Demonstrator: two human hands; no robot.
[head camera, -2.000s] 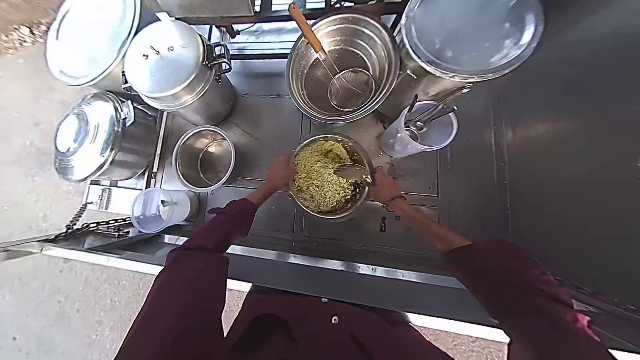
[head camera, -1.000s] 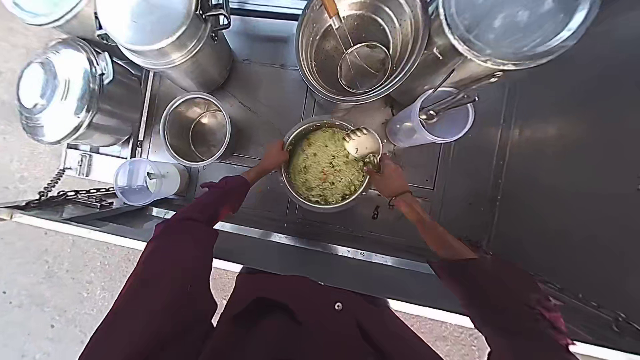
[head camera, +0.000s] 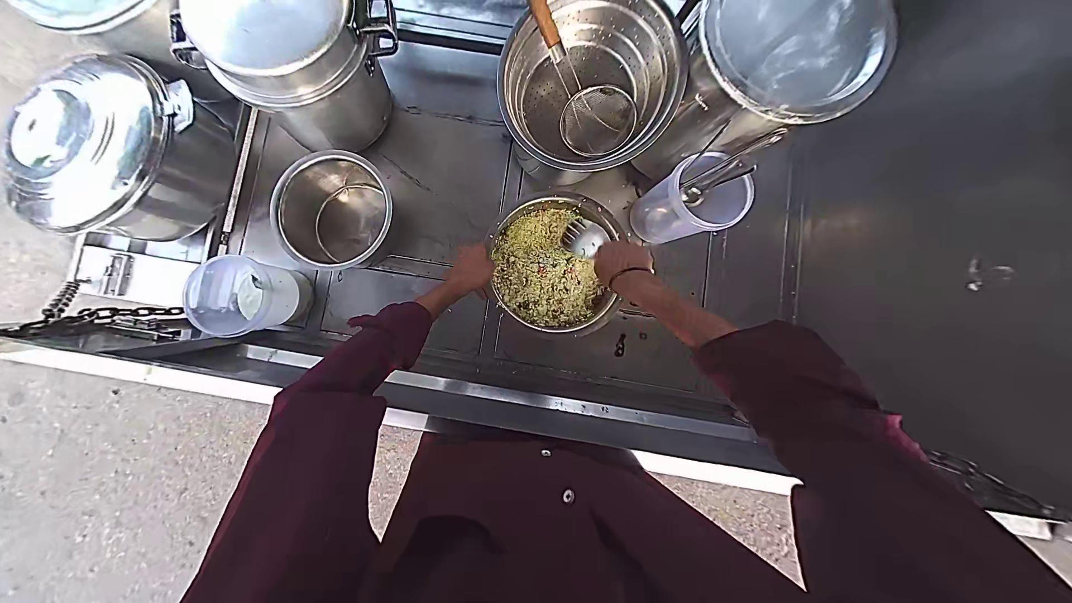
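A round steel bowl (head camera: 615, 219) stands on the dark metal surface before me, full of a yellow-green chopped food mixture (head camera: 548, 280) with small red bits. My left hand (head camera: 471, 268) grips the bowl's left rim. At the right side of the bowl, my right hand (head camera: 624, 261) is closed on a metal serving spoon (head camera: 589, 240), whose bowl end, apparently slotted, dips into the mixture. Its handle is hidden in my fist.
Behind the bowl is a perforated steel pot (head camera: 653, 109) holding a wire strainer (head camera: 599, 121). A plastic container (head camera: 657, 209) with metal utensils stands at right. At left are a steel pot (head camera: 280, 209), a plastic tub (head camera: 205, 293) and large lidded pots (head camera: 184, 184). A metal edge (head camera: 519, 398) runs in front.
The spoon has gone from the bowl's upper right rim down into the mixture. The mixture's surface looks different, more heaped and yellow than a second ago. My left hand stays at the rim.
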